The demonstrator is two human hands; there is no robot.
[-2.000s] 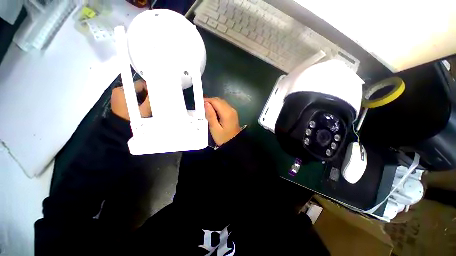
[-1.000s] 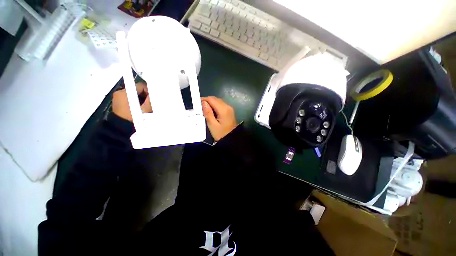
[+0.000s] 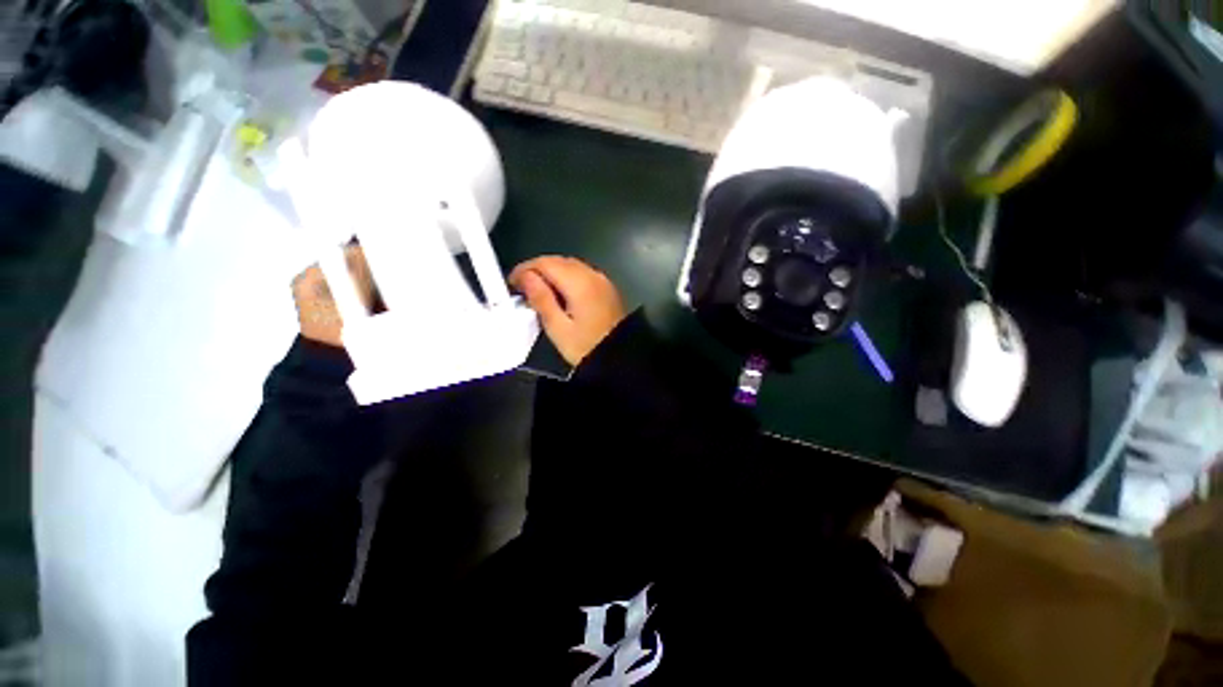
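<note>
A white camera unit (image 3: 409,262) stands in front of me at the left, its white back, flat base and long white bars facing up at me. My left hand (image 3: 319,298) is at its left side, fingers partly hidden behind it. My right hand (image 3: 573,303) is at its right side near the base, with curled fingers; whether it grips the unit is hidden. A second PTZ camera (image 3: 797,279) with a white housing and black ball head stands to the right, its lens and round LEDs facing me. A small purple-pink piece (image 3: 751,381) shows below its lens.
A keyboard (image 3: 610,78) and bright monitor (image 3: 986,24) are at the back. A blue-purple tool (image 3: 872,353), mouse (image 3: 990,365) and yellow tape roll (image 3: 1023,142) are at the right. White sheets (image 3: 150,356) lie at the left. An open cardboard box (image 3: 1053,577) is below the right bench edge.
The whole view has shifted and turned. The white unit appears tilted a little more, still between my hands. The blue-purple tool shows more fully beside the second camera.
</note>
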